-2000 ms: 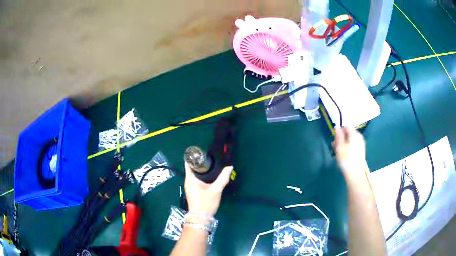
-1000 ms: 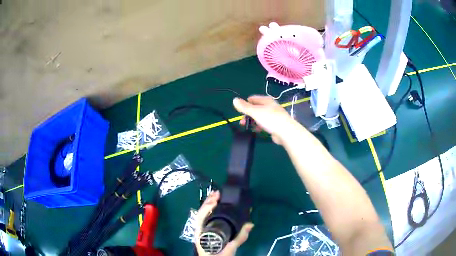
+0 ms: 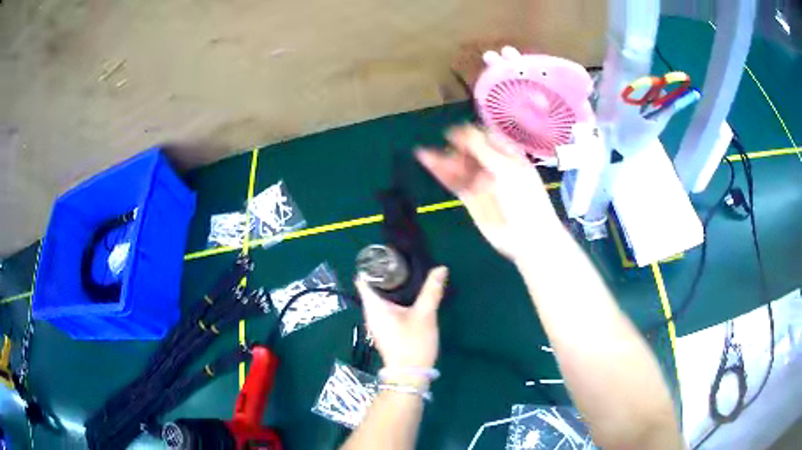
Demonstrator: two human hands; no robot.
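The black heat gun (image 3: 406, 230) is over the middle of the green mat, its round silver nozzle pointing up towards the camera. My left hand (image 3: 400, 321) is closed around its body just below the nozzle. My right hand (image 3: 475, 180) is raised to the right of the gun, blurred, with fingers apart and nothing seen in it. The far end of the gun is dark and blurred.
A blue bin (image 3: 149, 255), bundled black cables (image 3: 176, 369) and a red heat gun (image 3: 255, 395) are at left. Clear bags of white pieces (image 3: 308, 299) lie around the gun. A pink fan (image 3: 530, 105), white uprights (image 3: 635, 79), white pad (image 3: 655, 206) and paper sheet (image 3: 703, 352) are at right.
The heat gun and my left hand have moved up the view since a second ago. My right hand has left the gun's far end and lifted away. Earlier it held the black cord at right.
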